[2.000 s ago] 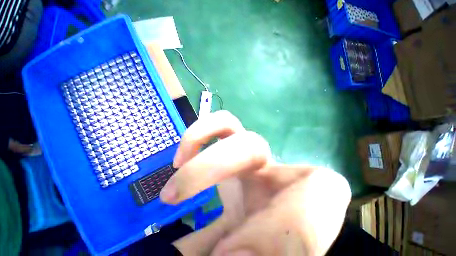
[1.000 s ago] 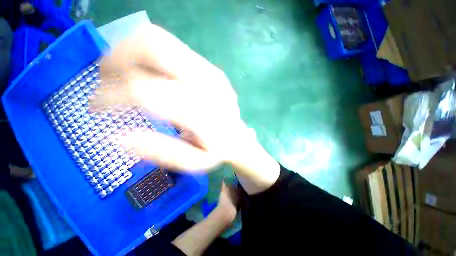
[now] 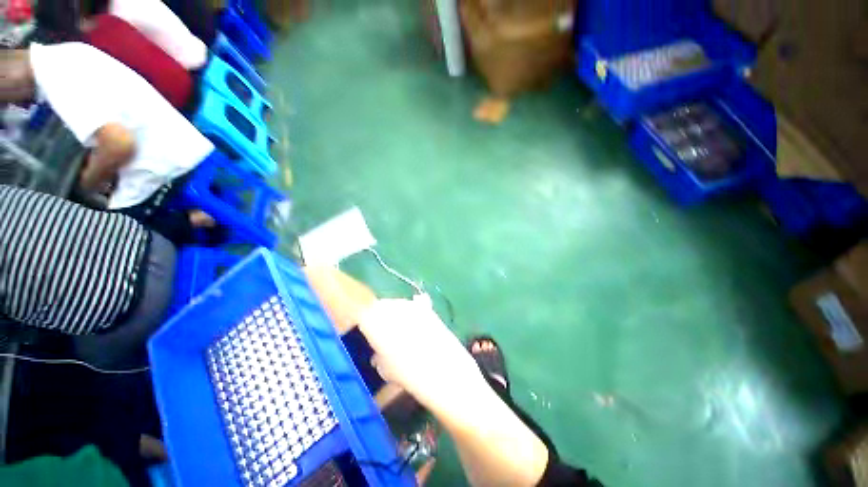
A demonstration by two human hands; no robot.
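The blue parts tote (image 3: pixel 174 409) stands at lower left, holding a tight grid of small silver-white square units (image 3: pixel 271 395). The dark board (image 3: pixel 326 476) shows at its bottom, cut off by the picture's edge. My right hand (image 3: pixel 388 328), blurred and overexposed, is beside the tote's right outer side; its fingertips and any held thing cannot be made out. My left hand (image 3: pixel 425 468) is small and partly hidden at the bottom, by a shiny clear and reddish thing, perhaps a bottle (image 3: pixel 415 445). Its grip is unclear.
A white sheet or flat box (image 3: pixel 337 236) with a white cord lies beyond the tote. A sandalled foot (image 3: pixel 489 361) is on the green floor. Seated people (image 3: pixel 71 257) and blue stools (image 3: pixel 233 112) are at left. Stacked blue totes (image 3: pixel 690 143) and cartons (image 3: pixel 826 319) are at right.
The view has swung upward, showing seated people and more floor; the tote sits lower. My right hand has moved from over the units to the tote's outer side.
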